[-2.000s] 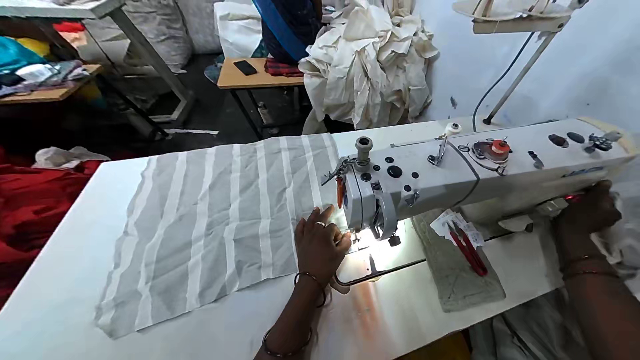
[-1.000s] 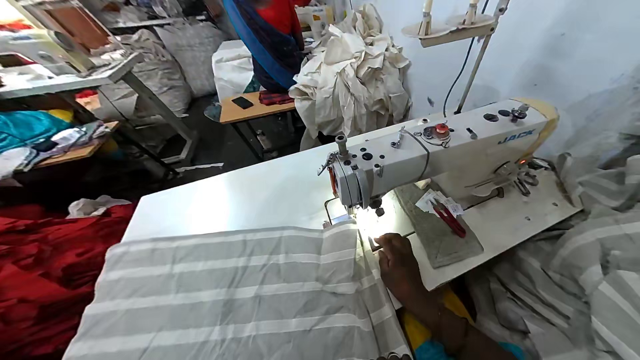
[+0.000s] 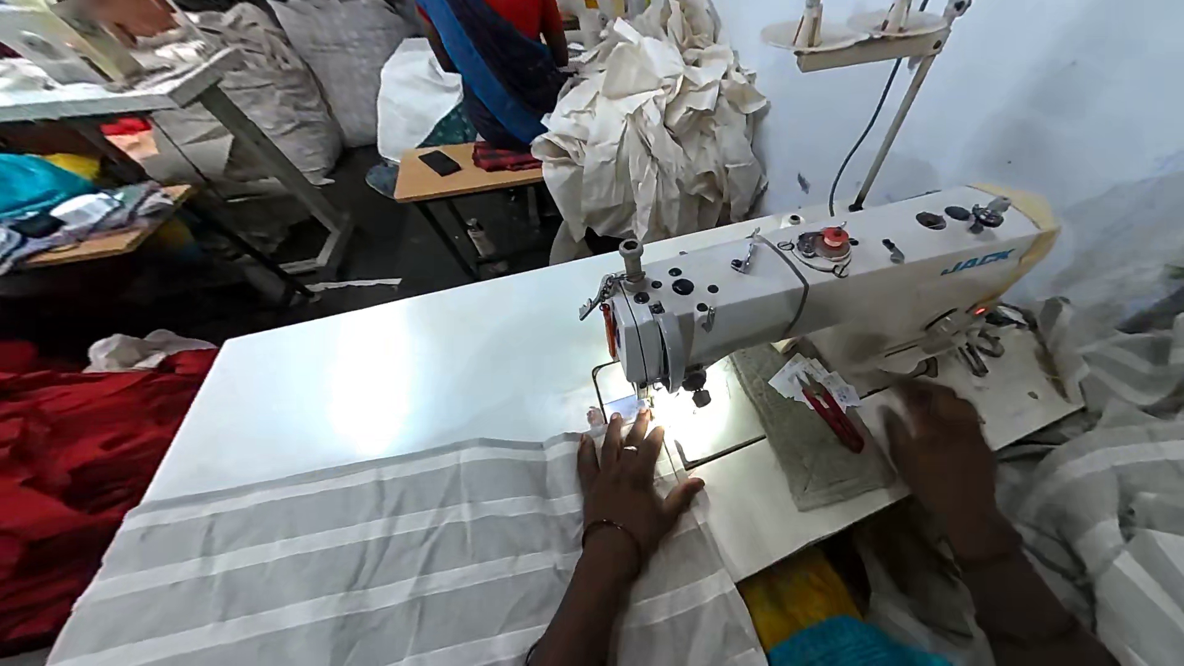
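Observation:
A grey fabric with white stripes (image 3: 370, 546) lies over the near left part of the white sewing table (image 3: 444, 370). My left hand (image 3: 634, 490) rests flat on its upper right corner, fingers spread, fingertips just before the lit needle area of the Jack sewing machine (image 3: 758, 287). My right hand (image 3: 939, 444) is over the table's near edge, right of a grey cloth pad (image 3: 795, 444); it is blurred, and whether it holds anything is unclear. Red-handled thread snips (image 3: 832, 416) and small white printed labels (image 3: 791, 379) lie on the pad.
More striped fabric (image 3: 1110, 481) is heaped at the right. Red fabric (image 3: 83, 462) lies at the left. Behind the table are a small wooden table (image 3: 416, 180) with a phone (image 3: 439, 163), a cream cloth pile (image 3: 657, 120) and a person (image 3: 509, 65). A thread stand (image 3: 893, 129) rises behind the machine.
The striped fabric has turned, its stripes now running crosswise, and lies nearer than two seconds ago. Since one second ago, my right hand has moved from beside the needle to right of the pad.

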